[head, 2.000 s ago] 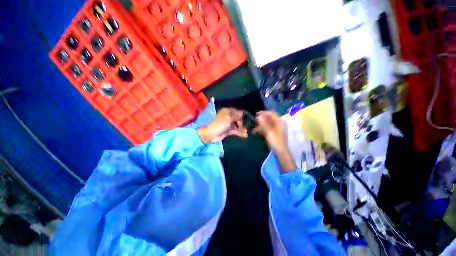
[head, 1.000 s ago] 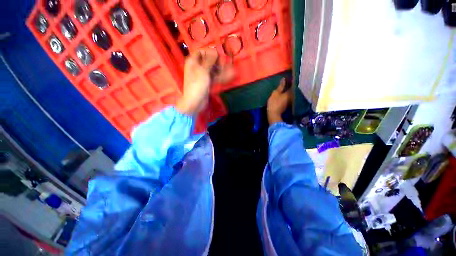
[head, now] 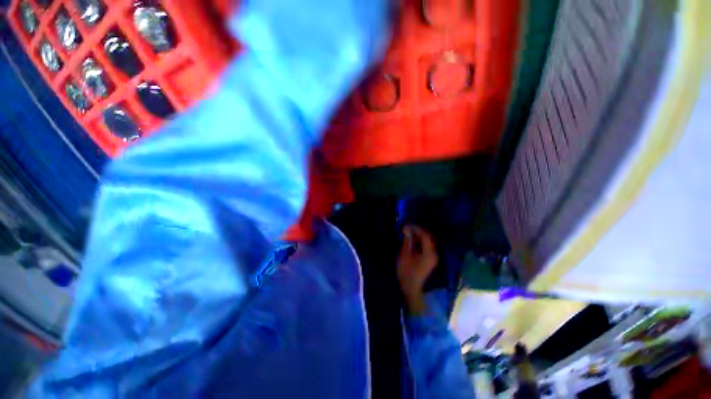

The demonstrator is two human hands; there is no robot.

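The near red-orange compartment tray [head: 421, 140] lies at top centre, with thin dark rings [head: 450, 74] in its pockets. A second red-orange tray [head: 183, 74] at upper left holds shiny dark round units [head: 122, 122] in its pockets. My left arm reaches up across the trays; my left hand is beyond the top edge of the picture. My right hand [head: 417, 255] is low at centre, blurred, below the near tray's front edge. Its fingers are curled, and whether it holds anything cannot be told.
A large grey, slotted box-like side [head: 550, 148] with a white, yellow-edged top stands at right. Below it are a pale yellow mat [head: 499, 319], a small purple block [head: 514, 294] and a cluttered white ledge. Blue floor shows at far left.
The view has moved closer to the trays. My left hand has gone from the near tray up out of the picture. My right hand appears lower, away from the bench edge.
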